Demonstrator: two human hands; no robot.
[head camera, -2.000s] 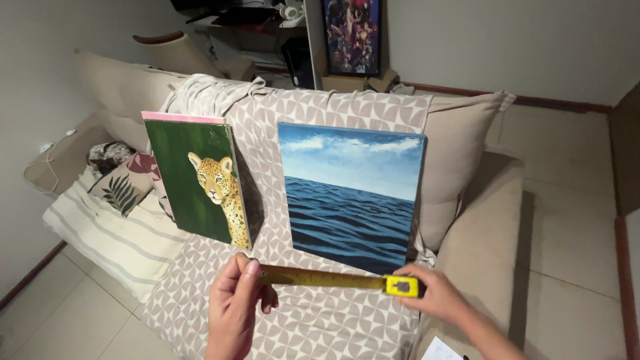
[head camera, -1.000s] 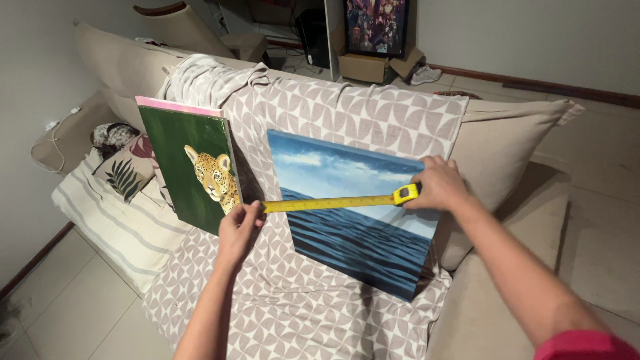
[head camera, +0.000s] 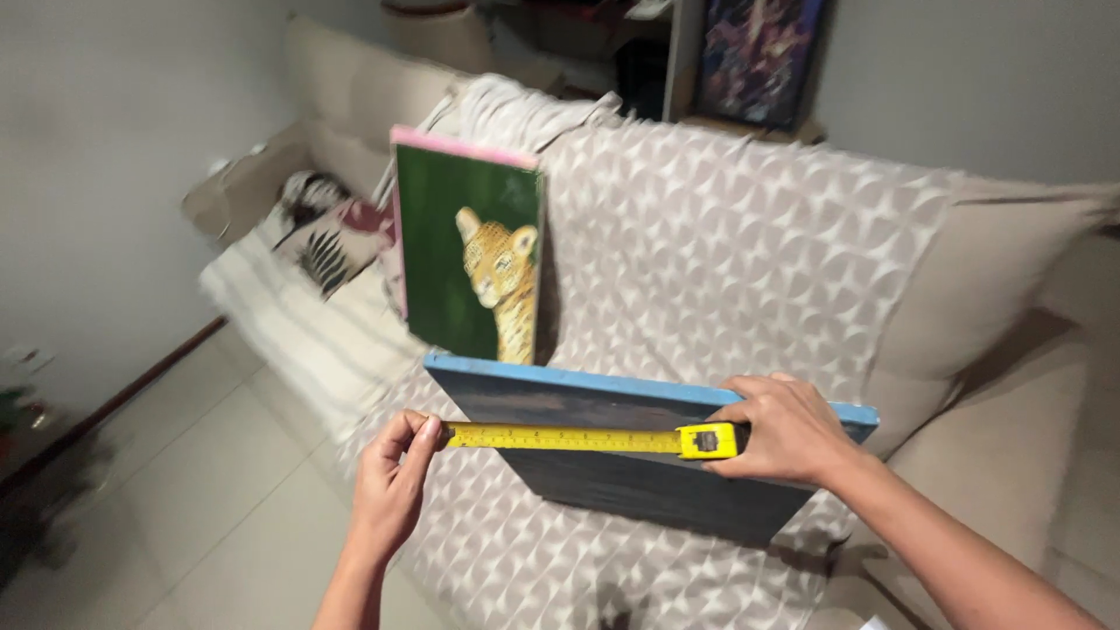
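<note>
A yellow tape measure (head camera: 569, 437) is drawn out in front of a seascape canvas (head camera: 639, 499), whose blue top edge faces up and whose painted face looks dark from this steep angle. Pinched between the thumb and fingers of my left hand (head camera: 398, 481) is the free end of the blade. My right hand (head camera: 779, 429) holds the yellow case, its fingers reaching over the canvas's top edge. Behind, a leopard painting (head camera: 472, 254) with a green background and pink edges stands upright on the sofa.
A patterned throw (head camera: 726, 254) covers the sofa's back and seat. Beige cushions (head camera: 980, 271) lie at the right. At the left are a striped cloth (head camera: 297, 324) and a leaf-print pillow (head camera: 328, 254). A framed picture (head camera: 759, 61) stands behind the sofa, and tiled floor (head camera: 210, 455) shows at lower left.
The seascape canvas, upright against the sofa back earlier, is now tipped well forward, away from the backrest. The tape and both hands stay at it, the right hand now over its top edge.
</note>
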